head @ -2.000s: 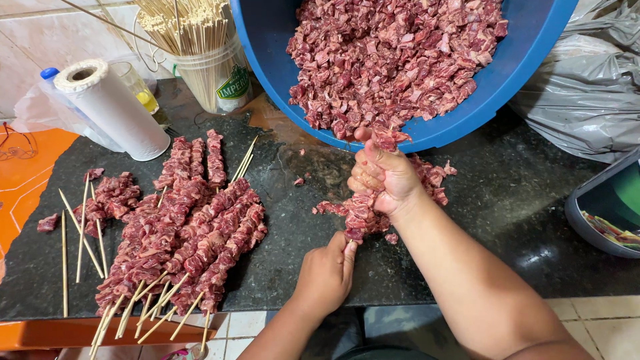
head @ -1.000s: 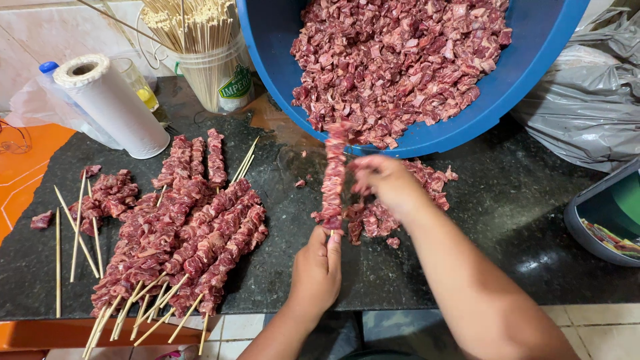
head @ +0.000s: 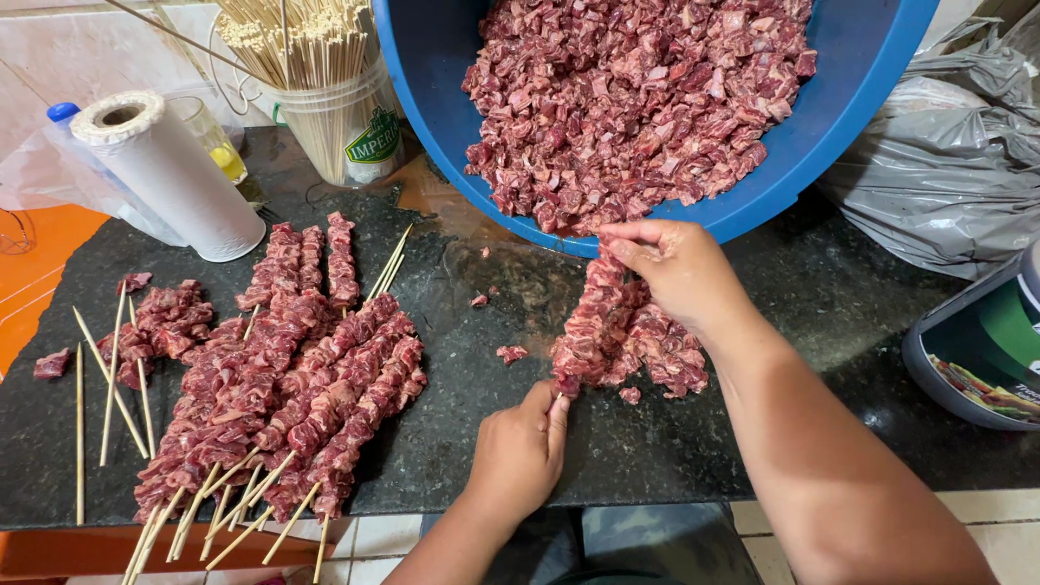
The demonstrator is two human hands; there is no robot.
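Note:
My left hand (head: 520, 443) pinches the bottom end of a wooden skewer threaded with raw meat cubes (head: 587, 325). At the skewer's top, the thumb and fingers of my right hand (head: 670, 264) close on the uppermost meat, just below the rim of a blue plastic tub (head: 845, 175) holding many raw meat cubes (head: 634, 106). Loose meat pieces (head: 662, 349) lie on the dark stone counter beside the held skewer. To the left, finished-looking meat skewers (head: 284, 382) are heaped with their bare ends toward the counter's front edge.
Bare skewers (head: 112, 382) and a small meat pile (head: 171, 317) lie at far left. Behind them stand a paper roll (head: 175, 179), a glass (head: 215, 146) and a clear bucket of skewers (head: 345, 122). Grey plastic bags (head: 951, 154) and a dark labelled container (head: 983, 349) are at right.
The skewer of meat stood out from the counter pile one second ago and now leans over it. My right hand, beside the skewer then, has moved to its top end.

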